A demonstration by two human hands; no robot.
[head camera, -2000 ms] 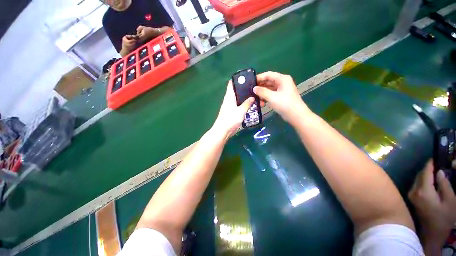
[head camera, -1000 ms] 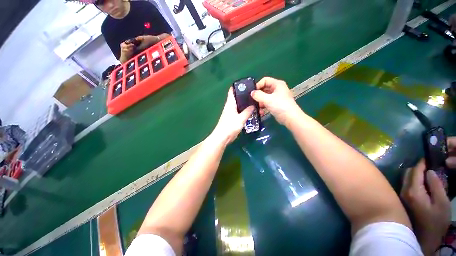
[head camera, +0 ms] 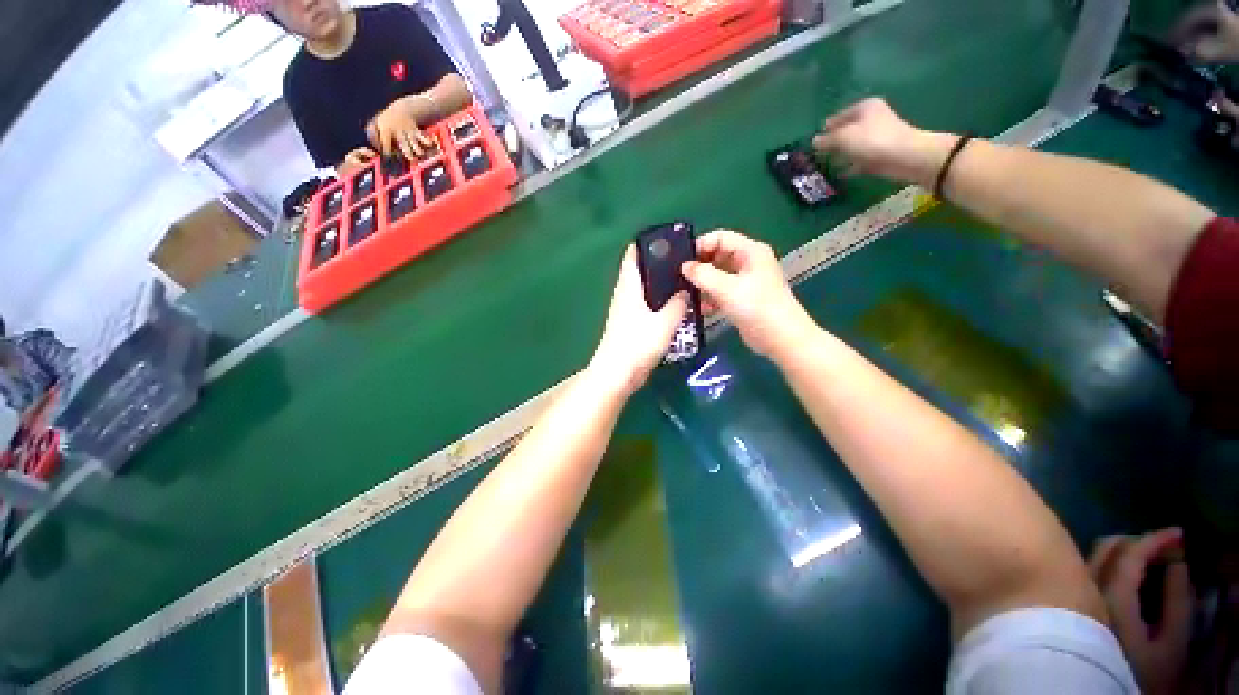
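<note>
A black phone unit [head camera: 666, 255] is held upright in front of me, over the edge rail. Its round disc near the top now looks dark grey, and a silvery printed area shows at its lower end. My left hand [head camera: 636, 315] grips the phone from the left and below, with the thumb across its middle. My right hand [head camera: 738, 283] is at the phone's right side, thumb and fingertips pinched together at its edge. Whether a small piece is between those fingertips is hidden.
A neighbour's arm [head camera: 1073, 204] reaches from the right to another phone [head camera: 802, 174] on the conveyor. Across the line a person handles a red parts tray [head camera: 408, 211]. Yellow-green strips [head camera: 639, 570], a clear strip [head camera: 788, 502] and an orange strip [head camera: 295, 631] lie on the bench.
The neighbour's arm has come in from the right to a phone on the conveyor. The person opposite has lowered their hands onto the red tray. My hands have barely moved; the disc looks darker.
</note>
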